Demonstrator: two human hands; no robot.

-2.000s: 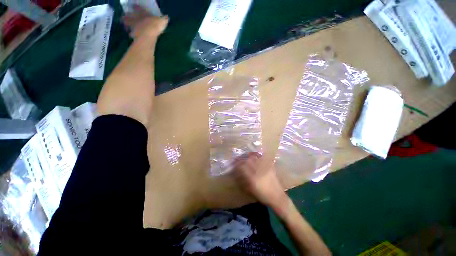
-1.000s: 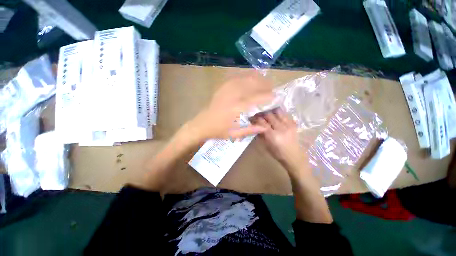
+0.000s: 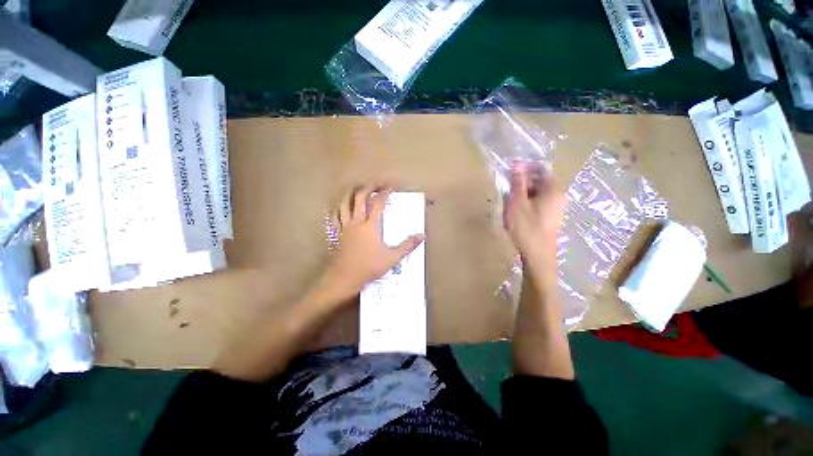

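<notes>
A white toothbrush box (image 3: 392, 307) lies upright in view on the tan board, its near end at my shirt. My left hand (image 3: 370, 236) lies over its upper part, with the fingers at its left side and the thumb across it. My right hand (image 3: 533, 209) is to the right, slightly blurred, and pinches a clear poly bag (image 3: 513, 129) that stretches away from me. The bag and the box are apart. More flat clear bags (image 3: 606, 209) lie on the board right of my right hand.
Unbagged boxes (image 3: 143, 169) stand at left beside cloudy bag bundles (image 3: 58, 329). A partly bagged box (image 3: 412, 40) and other boxes lie on the green belt. A white packet (image 3: 661, 276) and another box group (image 3: 758, 174) are at right. Another person's dark sleeve (image 3: 758, 325) shows at far right.
My hands have moved apart. The box now lies straight under my left hand, and my right hand has moved right with the bag. The view has shifted too.
</notes>
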